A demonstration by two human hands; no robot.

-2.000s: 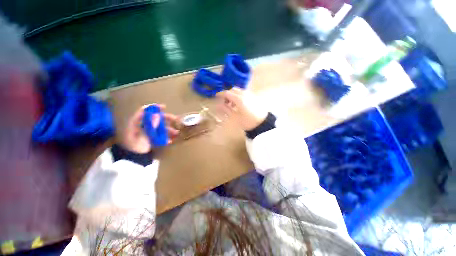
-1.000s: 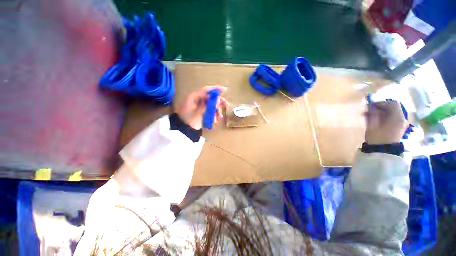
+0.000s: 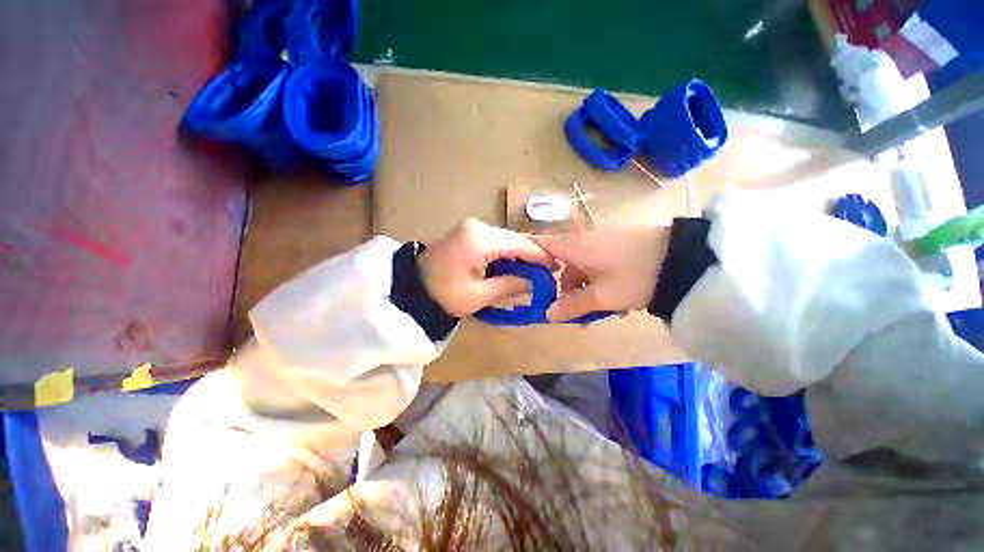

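Observation:
My left hand (image 3: 469,267) holds a blue oval ring (image 3: 529,293) low over the cardboard mat (image 3: 453,140). My right hand (image 3: 610,267) meets the ring's right side with its fingertips. A bit of blue shows under my right fingers; I cannot tell if it is a separate small fitting. The white glue dish (image 3: 547,207) sits on its brown base just beyond my hands, with thin pale applicator sticks (image 3: 583,201) beside it. Two groups of blue rings, one lying loose (image 3: 604,129) and one in a short stack (image 3: 683,127), stand at the mat's back edge.
Blue tailed parts (image 3: 329,113) are heaped against the red-stained grey panel (image 3: 119,216) at left. A green conveyor (image 3: 540,38) runs behind. A small blue pile (image 3: 860,214) and a green item (image 3: 955,232) are at right. A blue crate (image 3: 658,415) is below the bench.
My right hand has come back from the pile at the right to the ring. My left hand has moved right and down with the ring, and the two hands now meet.

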